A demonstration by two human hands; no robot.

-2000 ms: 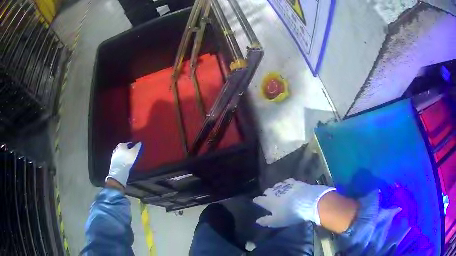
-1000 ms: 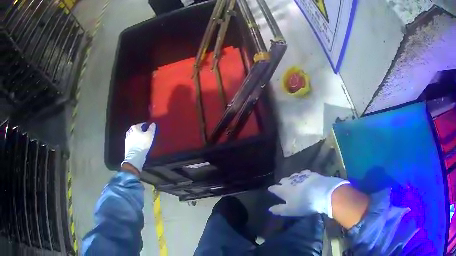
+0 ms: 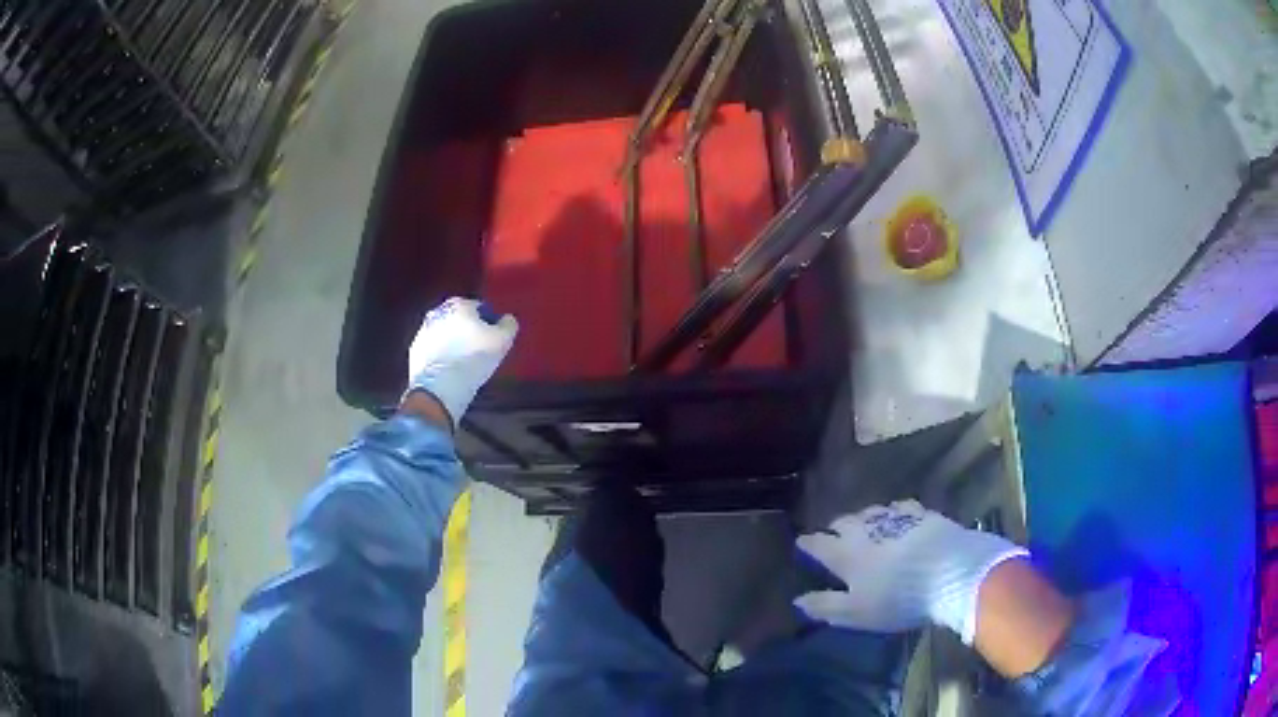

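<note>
A large black bin [image 3: 381,280] stands in front of me, with a flat red area [image 3: 561,252] inside. A brown-grey tubular frame [image 3: 785,224] leans in its right side. My left hand [image 3: 460,350], in a white glove, is at the bin's near left rim with its fingers curled; a small dark blue bit shows at the fingertips, and I cannot tell whether it is a held item. My right hand [image 3: 897,567], in a white glove with print on the back, is over my right thigh, fingers spread and empty, beside the teal tabletop.
The teal tabletop [image 3: 1135,462] is at the right under violet light. A red emergency stop button [image 3: 921,242] on a yellow base sits right of the bin. A warning sheet [image 3: 1044,98] is at the upper right. Dark slatted racks [image 3: 112,434] line the left, beside yellow-black floor tape [image 3: 210,490].
The view has shifted, so the bin and frame appear further right. My left hand stays at the bin's near left rim, and my right hand stays over my thigh.
</note>
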